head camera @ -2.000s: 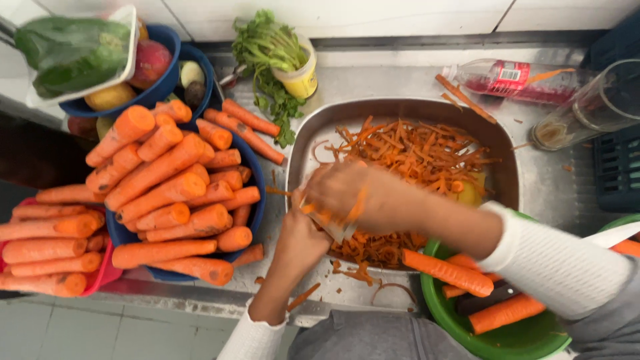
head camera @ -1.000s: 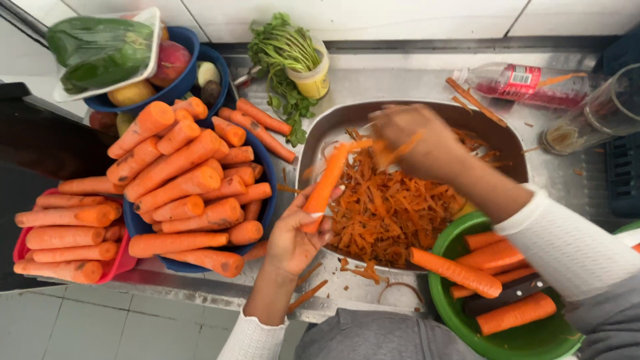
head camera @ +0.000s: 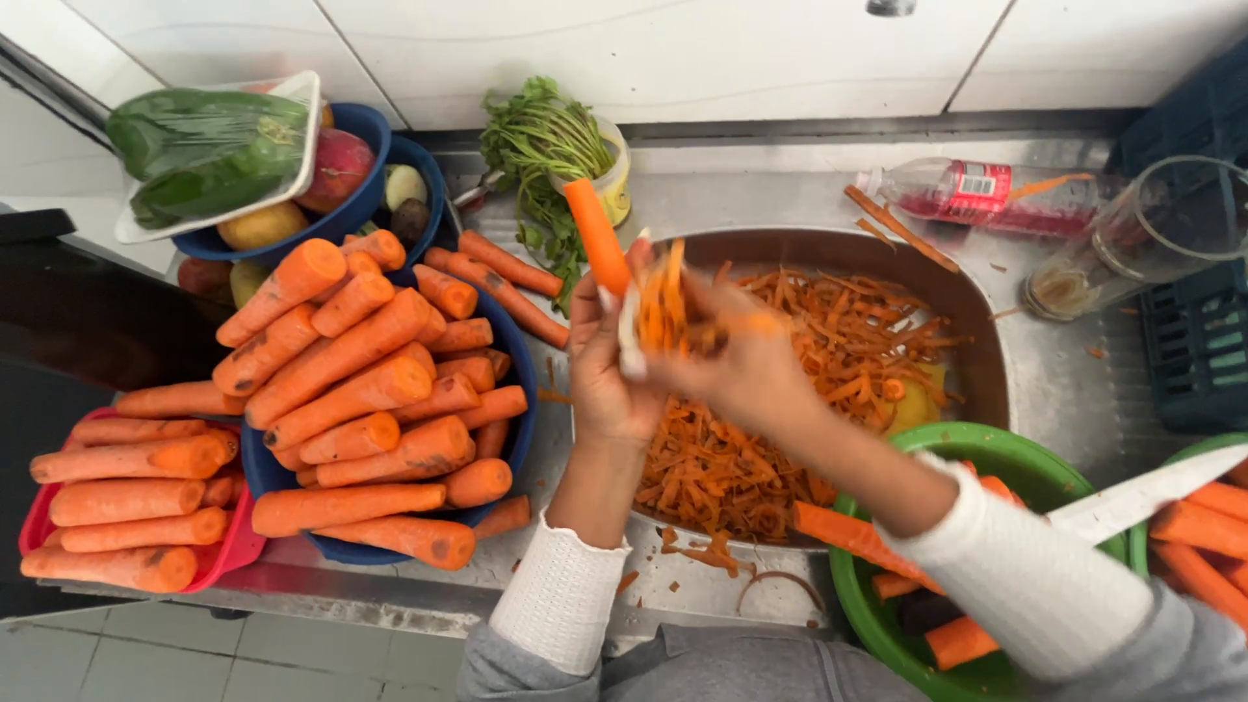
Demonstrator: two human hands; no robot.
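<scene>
My left hand grips a carrot, which points up and left above the near-left rim of a brown oval basin. Close against it is my right hand, blurred, with orange peelings between the two hands; whether it holds a tool cannot be made out. Heaped carrot peelings lie in the basin with a yellow object among them. To the left, whole carrots are piled over a blue bowl. A green bowl holding carrots stands partly under my right forearm.
More carrots fill a red tray at left. Behind are a tub with leafy herbs and wrapped green peppers. At right lie a plastic bottle, a glass vessel, a dark crate and a knife blade.
My right hand has come back from over the basin to my left hand. The carrot in my left hand, lower a second ago, is now raised and tilts the other way.
</scene>
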